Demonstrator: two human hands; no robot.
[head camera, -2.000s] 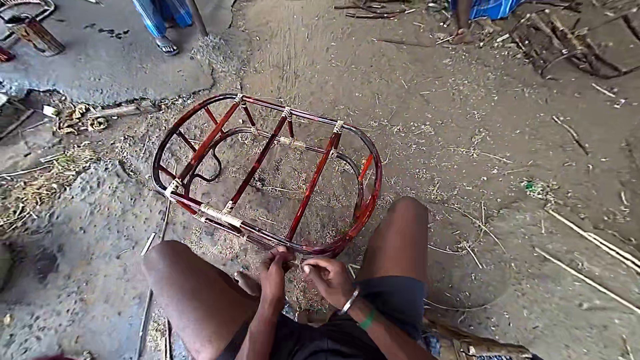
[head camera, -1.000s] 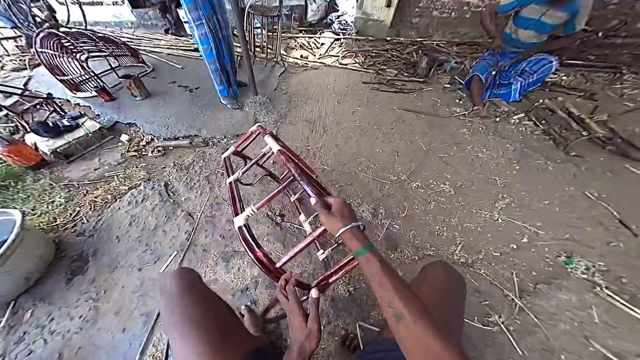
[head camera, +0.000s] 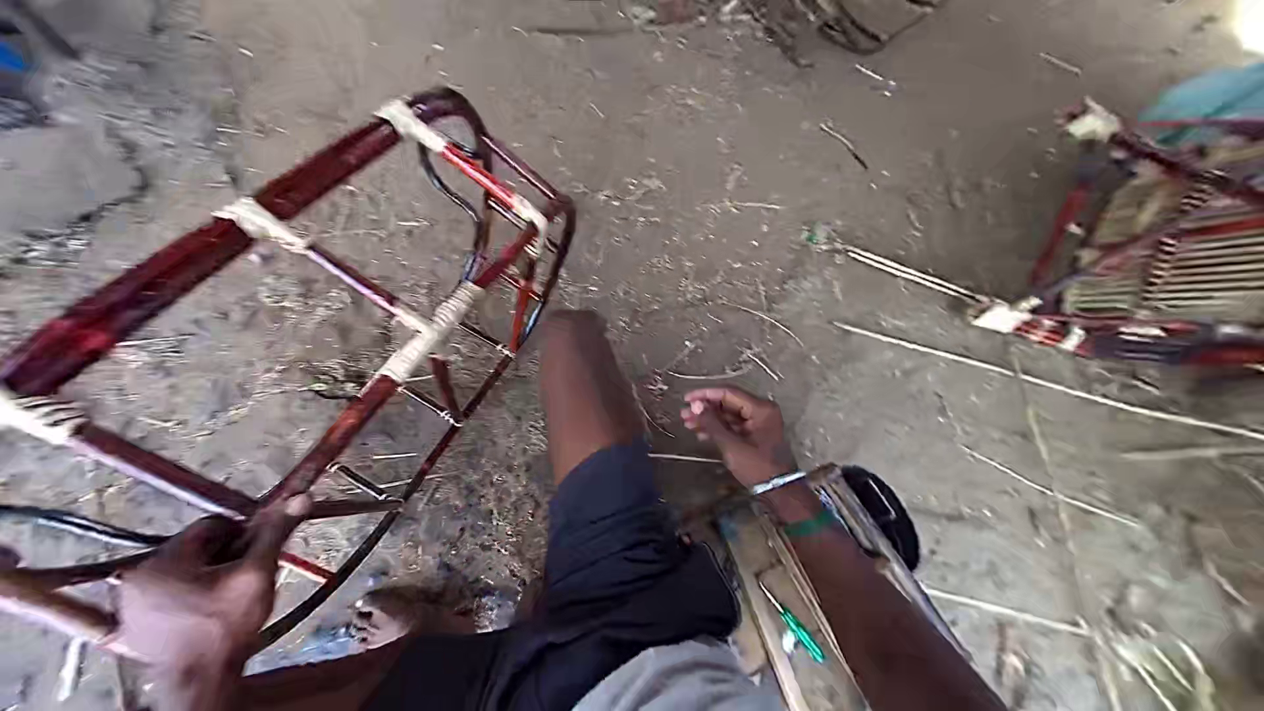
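My left hand (head camera: 202, 592) grips the lower left part of a dark red cane frame (head camera: 341, 434), which stands tilted at the left. Pale strips bind several of its joints. My right hand (head camera: 736, 430) is off the frame, to the right of my knee, with its fingers curled; whether it holds something small cannot be told. A metal bangle and a green band circle the right wrist. Below that hand lies a low wooden stool or box (head camera: 780, 612), with a green-handled tool (head camera: 802, 635) on it.
At the right edge stands another red cane piece with a slatted surface (head camera: 1205, 267) and a blue-green cloth (head camera: 1210, 104). Long thin cane strips (head camera: 1047, 380) lie on the dirt ground at the right. A dark round object (head camera: 884, 513) sits beside the stool. Branches (head camera: 849, 25) lie at the top.
My right hand has let go of the frame and moved right, beside my knee. The left hand remains on the frame, which stands further left in view. The view has swung down and right.
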